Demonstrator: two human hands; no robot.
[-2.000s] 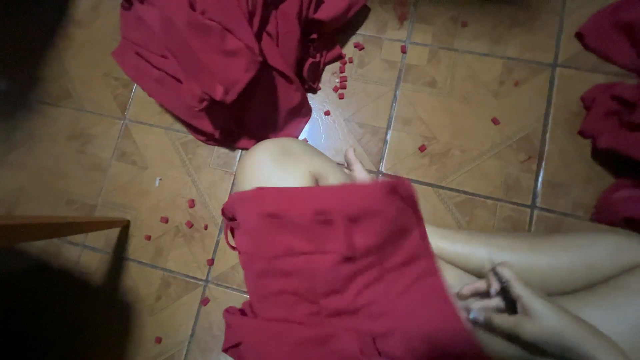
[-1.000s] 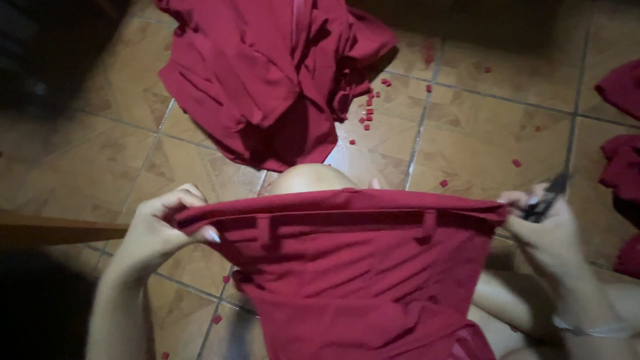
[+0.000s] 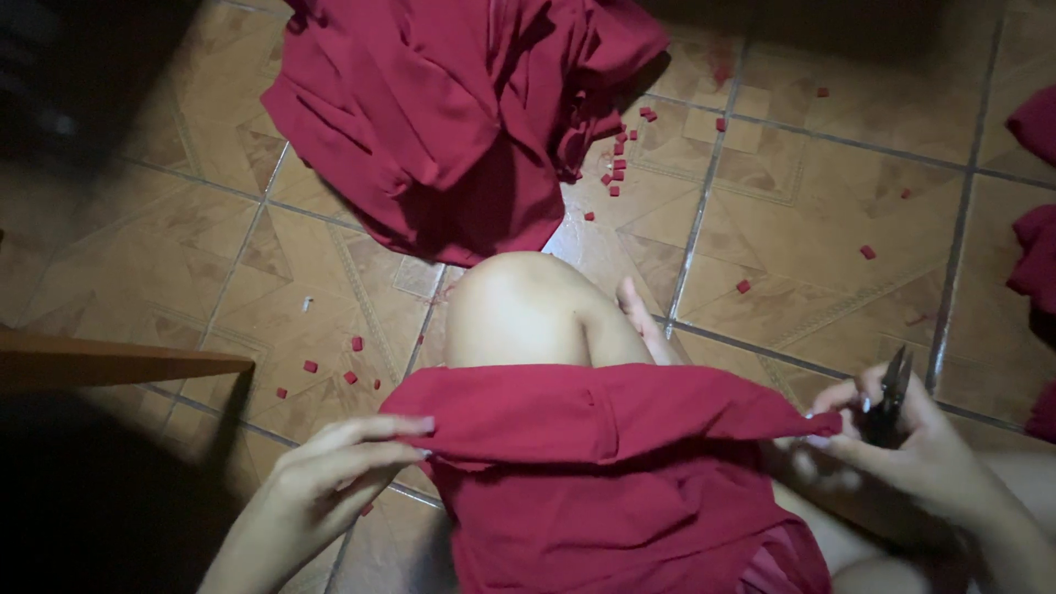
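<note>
A red fabric garment (image 3: 602,511) with a belt loop on its waistband lies over my bent leg, its top edge just below the knee. At the waistband's left end, my left hand (image 3: 355,462) pinches the cloth between fingers and thumb. The right end of the band is pinched by the fingertips of my right hand (image 3: 883,429). Small dark thread snips (image 3: 895,388) also rest in the right hand, their blades pointing up. The lower part of the garment runs out of view at the bottom.
A heap of red cloth (image 3: 429,124) lies on the tiled floor beyond my knee. Small red fabric scraps (image 3: 619,165) are scattered about the tiles. More red cloth (image 3: 1035,256) is at the right edge. A wooden furniture leg (image 3: 124,360) juts in from the left.
Two seconds ago the left hand was not visible; one second ago both hands held the waistband stretched across. Now the band lies lower in view and slacker, its loop near the middle.
</note>
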